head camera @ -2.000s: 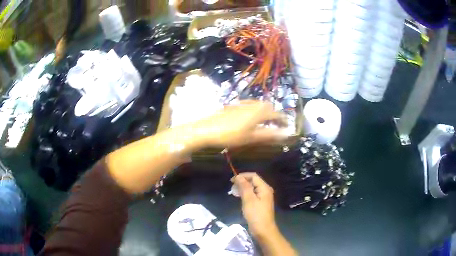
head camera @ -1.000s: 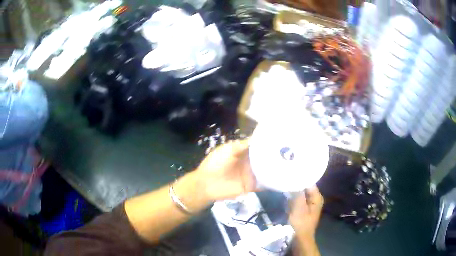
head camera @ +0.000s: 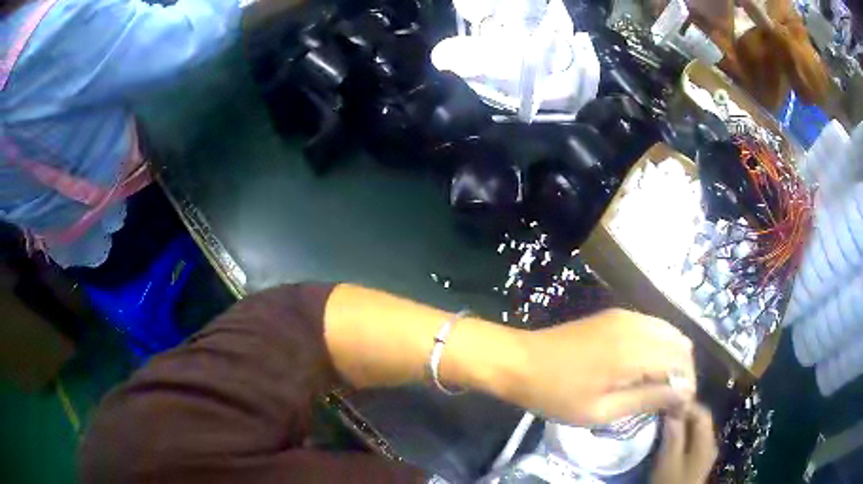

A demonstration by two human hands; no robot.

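Note:
A white housing (head camera: 606, 450) lies on the bench at the bottom edge, its round end showing dark leads and the rest cut off. My left hand (head camera: 606, 364) reaches over the round end, fingers bent down. My right hand (head camera: 689, 444) is beside it at the lower right, partly cut off and blurred. The fingertips of both hands meet at the housing's right rim. A small pale spot shows between them; whether it is a held part is unclear.
An open carton (head camera: 653, 284) of small white parts stands beyond my hands, with red-orange wires (head camera: 781, 213) at its far end. Black cups (head camera: 483, 180) and white housings (head camera: 520, 61) are heaped ahead. White stacked cups (head camera: 833, 274) stand right. A person in blue (head camera: 95, 104) is at left.
The view has swung left, so the bench things sit farther right. The white round piece in my left hand a second ago no longer shows. Both hands are now together at the housing.

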